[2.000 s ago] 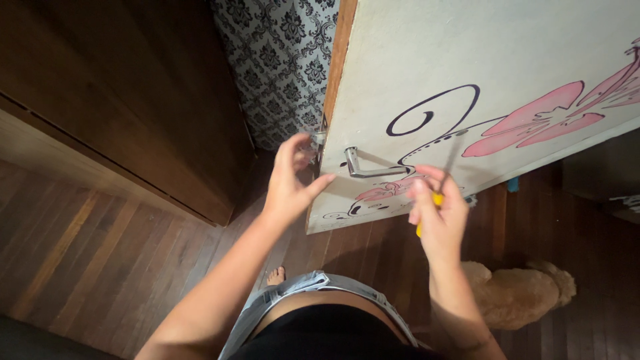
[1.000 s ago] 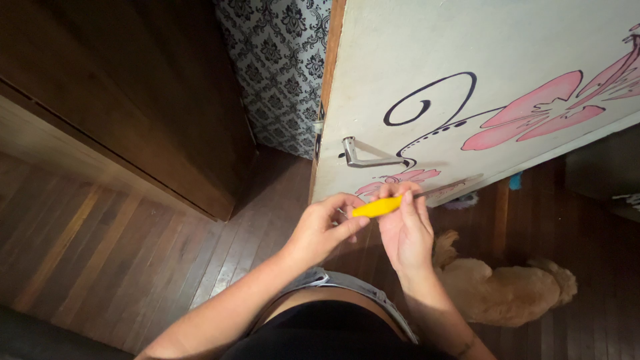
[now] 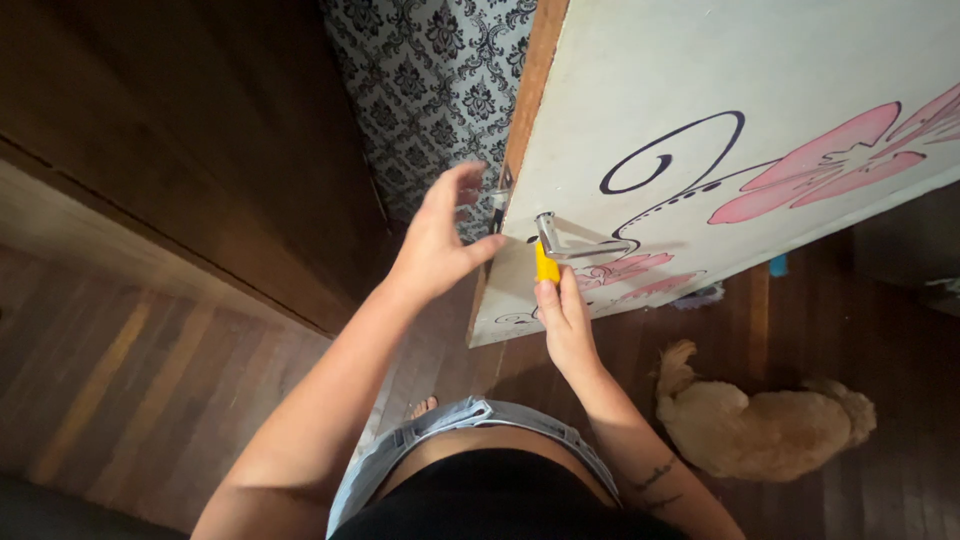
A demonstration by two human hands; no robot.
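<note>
My right hand grips a yellow-handled tool, its handle pointing up toward the base of the metal lever handle on a painted white door. The tool's shaft cannot be made out. My left hand is raised at the door's wooden edge, fingers apart and slightly blurred, beside the metal latch plate. A small dark hole in the door lies just left of the lever. Whether the left fingers touch the latch is unclear.
A light-brown dog lies on the dark wood floor at the right. A large dark wooden piece of furniture stands at the left, with patterned wallpaper behind the door edge.
One second ago both hands were together on the yellow tool below the lever. Now my left hand has moved off it to the door edge, and my right hand holds the tool near the lever's base.
</note>
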